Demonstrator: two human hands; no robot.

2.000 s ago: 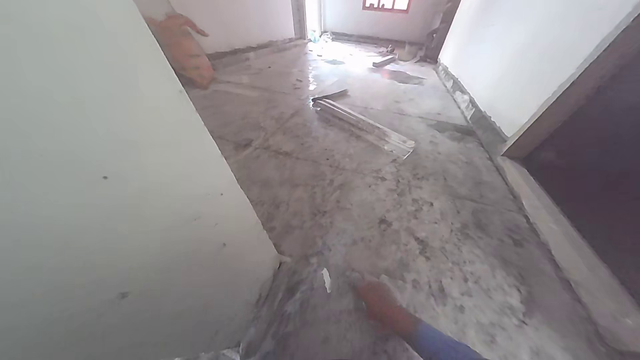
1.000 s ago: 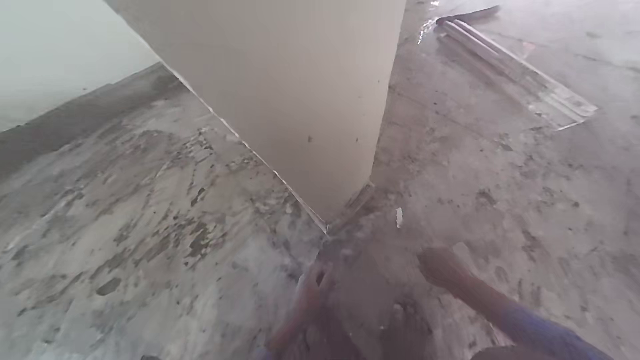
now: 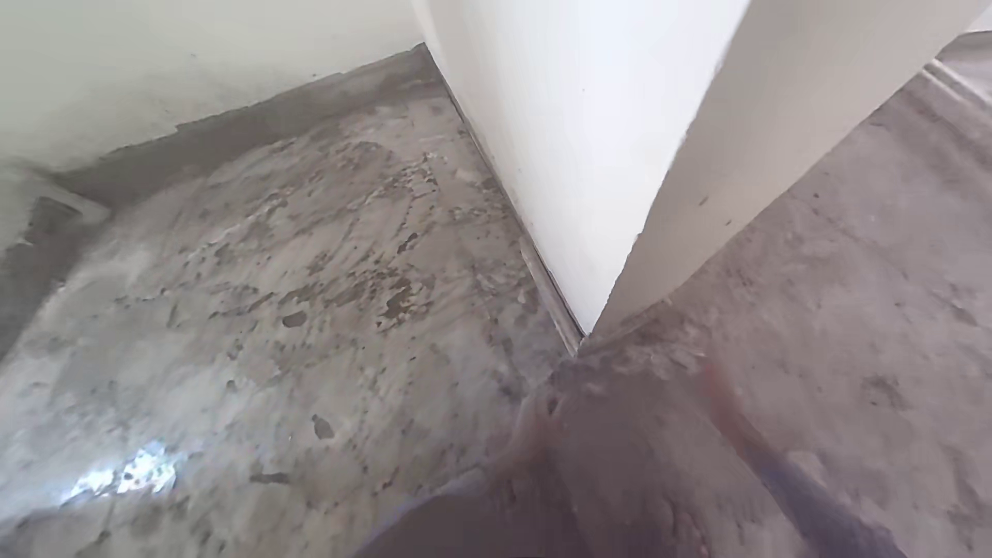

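My left hand (image 3: 535, 426) is blurred at the lower middle, low over the stained grey floor (image 3: 294, 372) and just below the foot of the wall corner (image 3: 585, 337). My right hand (image 3: 717, 387) is also blurred, right of that corner near the floor, with a blue sleeve behind it. Whether either hand holds anything cannot be made out. A thin strip (image 3: 550, 298) runs along the base of the white wall (image 3: 581, 139) to the corner.
A pale wall (image 3: 201, 62) with a rough, dark cement band (image 3: 256, 124) at its base stands at the upper left. Part of a long, pale strip-like thing (image 3: 957, 85) lies at the upper right. Bright light glints on the floor at lower left.
The view has swung left and closer to the wall corner. My left hand, not visible two seconds ago, is in view near the corner. My right hand is now beside the corner's foot.
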